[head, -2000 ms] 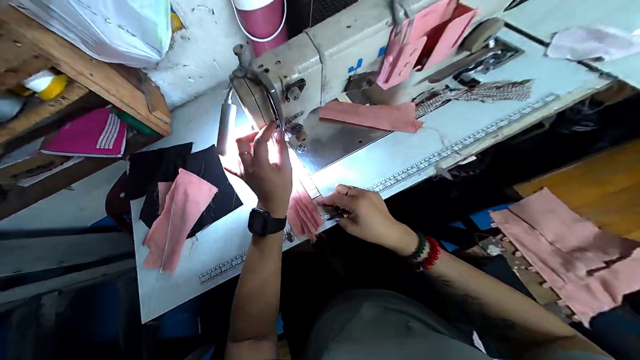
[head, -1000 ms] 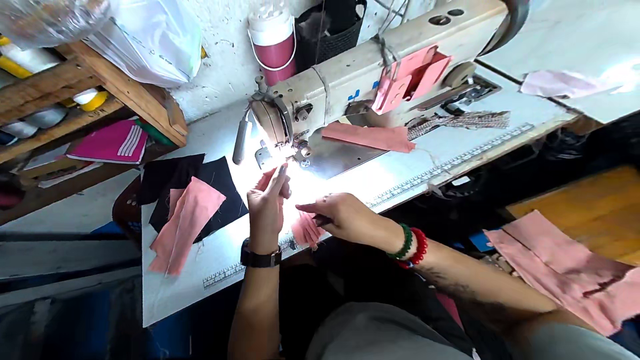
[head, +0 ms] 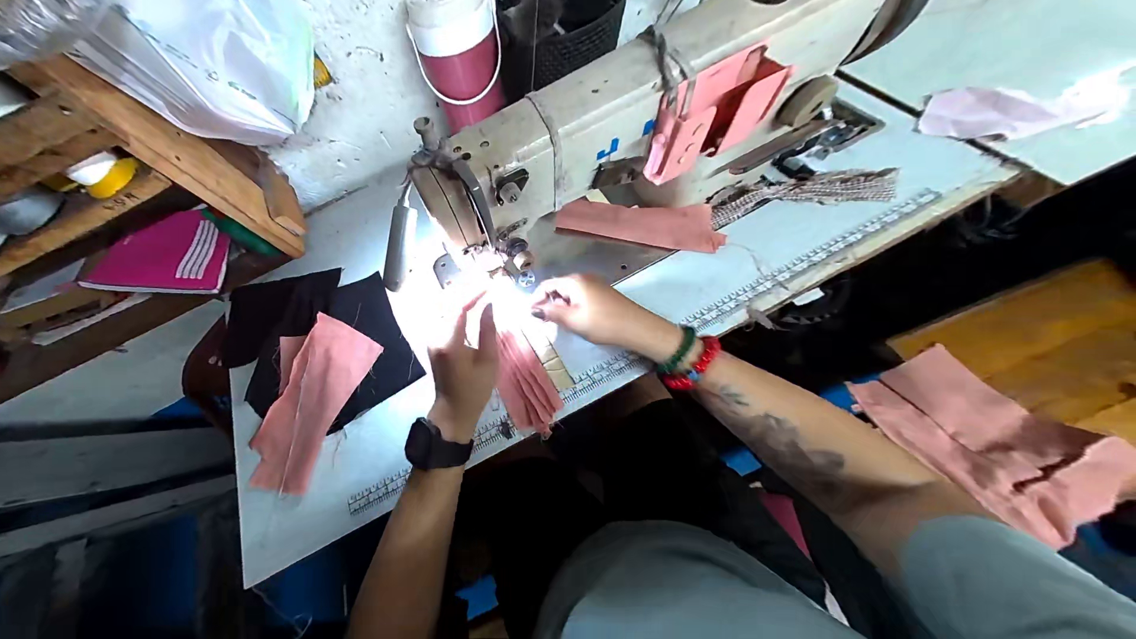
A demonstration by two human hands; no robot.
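A pleated pink fabric piece [head: 525, 382] lies below the needle area of the sewing machine [head: 577, 115] and hangs to the table's front edge. My left hand [head: 463, 359], with a watch at the wrist, rests at the left side of this fabric, fingertips lost in the lamp's glare. At the right of the needle area is my right hand [head: 581, 309], fingers bent together; a small dark thing shows at the fingertips, too unclear to name. A pink fabric strip [head: 635, 225] lies across the machine bed.
Pink pieces [head: 315, 399] lie on black fabric [head: 377, 333] at the left. A pink holder [head: 714, 111] hangs on the machine arm. A ruler tape [head: 737, 306] runs along the table edge. More pink fabric [head: 985, 435] is at the lower right, a wooden shelf [head: 177, 151] at the upper left.
My right hand has moved up from the lower part of the pleated fabric to beside the needle area. More of the pleated fabric shows now.
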